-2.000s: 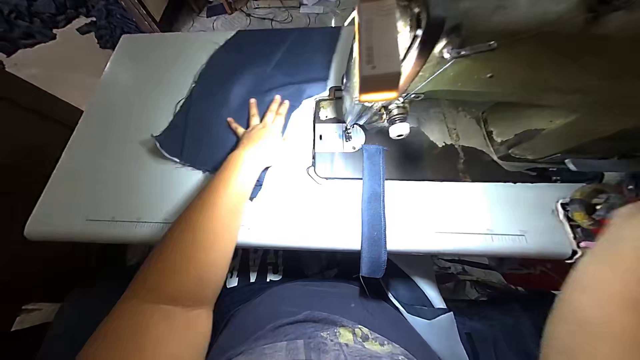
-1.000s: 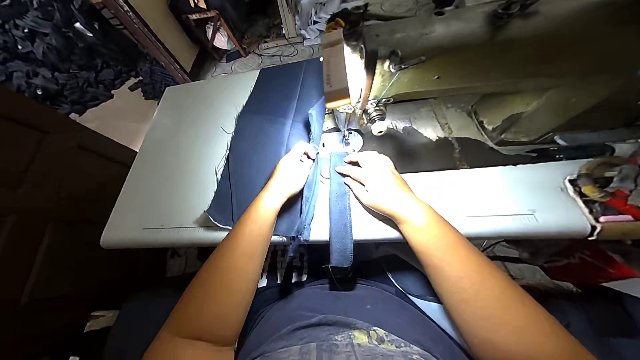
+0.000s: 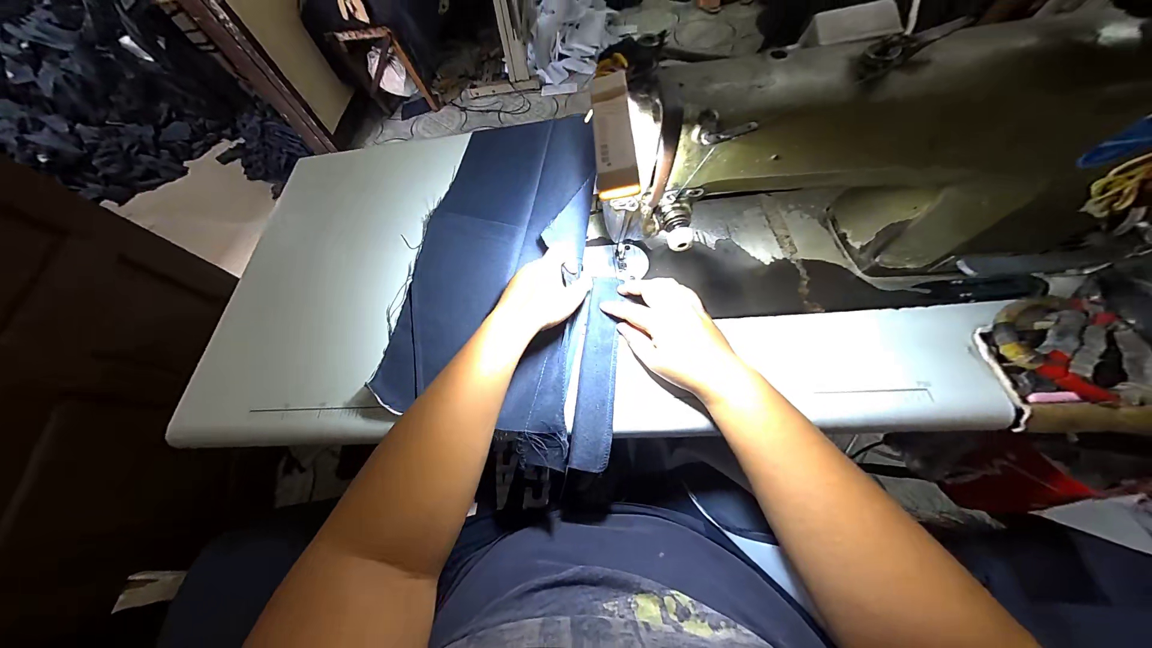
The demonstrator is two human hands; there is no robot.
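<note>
A large navy fabric panel [image 3: 477, 261] with a frayed left edge lies on the white sewing table, left of the needle. My left hand [image 3: 543, 292] pinches the panel's folded right edge between thumb and fingers. Beside that edge runs a narrow navy fabric strip [image 3: 594, 387], whose lower end hangs over the table's front edge. My right hand [image 3: 666, 328] rests its fingertips on the strip's upper part; whether it grips the cloth is not clear. Just beyond both hands is the presser foot [image 3: 623, 261] of the sewing machine [image 3: 774, 117], with the strip's top end close in front of it.
A lit box-shaped lamp [image 3: 616, 135] hangs by the machine head. The white tabletop [image 3: 315, 270] extends left and right of the cloth. A basket rim wrapped in colored cloth [image 3: 1062, 351] stands at the right end. Dark fabric scraps [image 3: 81, 99] are heaped at far left.
Two seconds ago my left hand lay spread flat on the panel; now it pinches the right edge. My right hand has come in from the right to the strip. The panel's edge is now beside the strip.
</note>
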